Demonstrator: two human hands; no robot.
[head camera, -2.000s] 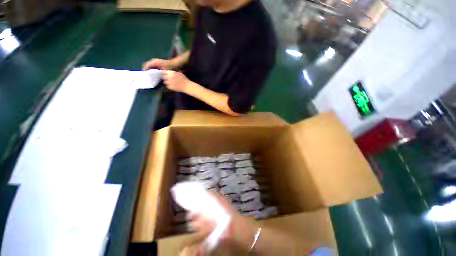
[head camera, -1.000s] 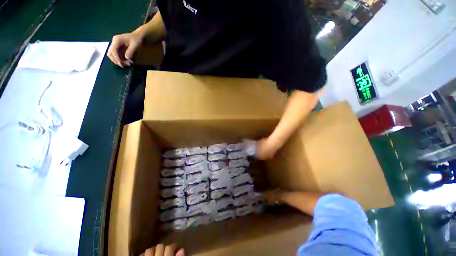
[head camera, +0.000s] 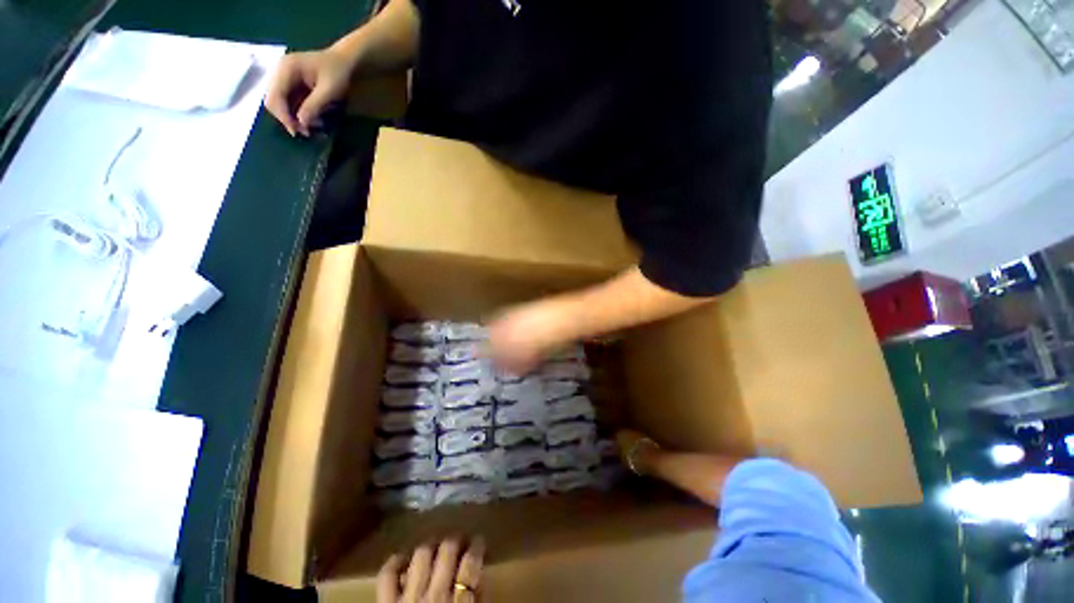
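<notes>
The large brown carton (head camera: 285, 412) stands open beside the bench. Greyish-white bagged units (head camera: 459, 442) lie in tight rows inside it. My left hand (head camera: 432, 574) lies at the carton's near edge, cut off by the frame's bottom, with a ring on one finger and nothing seen in it. My right hand (head camera: 634, 451) reaches low inside the carton, at the right end of the rows. Its fingers are dark and mostly hidden, so its grip cannot be told. A co-worker's blurred hand (head camera: 524, 339) is over the back middle of the rows.
A person in black (head camera: 601, 106) leans over the carton's far side, their other hand at the bench edge (head camera: 253, 259). White sheets (head camera: 106, 471) on the bench carry a white charger (head camera: 189, 295) with looped cord (head camera: 136, 218). The right flap (head camera: 813, 377) sticks outward.
The white piece held over the carton two seconds ago is gone from the hand. My right hand has gone inside the carton. The co-worker's hand has moved left from the right wall over the rows.
</notes>
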